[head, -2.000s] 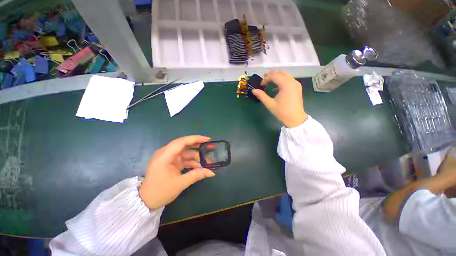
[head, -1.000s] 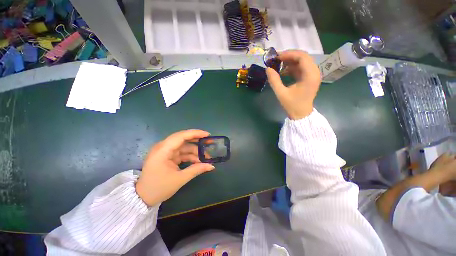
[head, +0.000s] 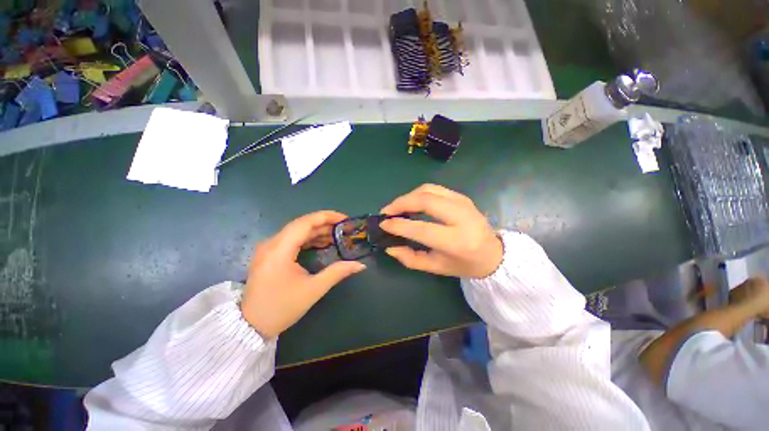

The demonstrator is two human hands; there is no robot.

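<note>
My left hand [head: 291, 268] holds a black rounded-square watch case [head: 341, 241] by its left side, above the green bench. My right hand [head: 447, 231] holds a dark display module [head: 377, 233] against the case's right side. An orange-gold flex tail [head: 360, 236] shows at the case's opening. My right fingers cover most of the module, so how far it sits in the case cannot be told. A small display stack [head: 442, 138] with gold tails lies on the bench below the tray.
A white blister tray [head: 329, 59] holds rows of displays behind the bench. At left lie a wipe stack [head: 179, 149], tweezers [head: 253, 145] and a loose wipe [head: 314, 151]. A bottle [head: 582, 116], crumpled wipe [head: 646, 141] and clear trays [head: 727, 185] are at right, near another person's arm [head: 696, 327].
My right hand has moved from the display stack down and left to the case, bringing a display module. My left hand still holds the case in about the same place.
</note>
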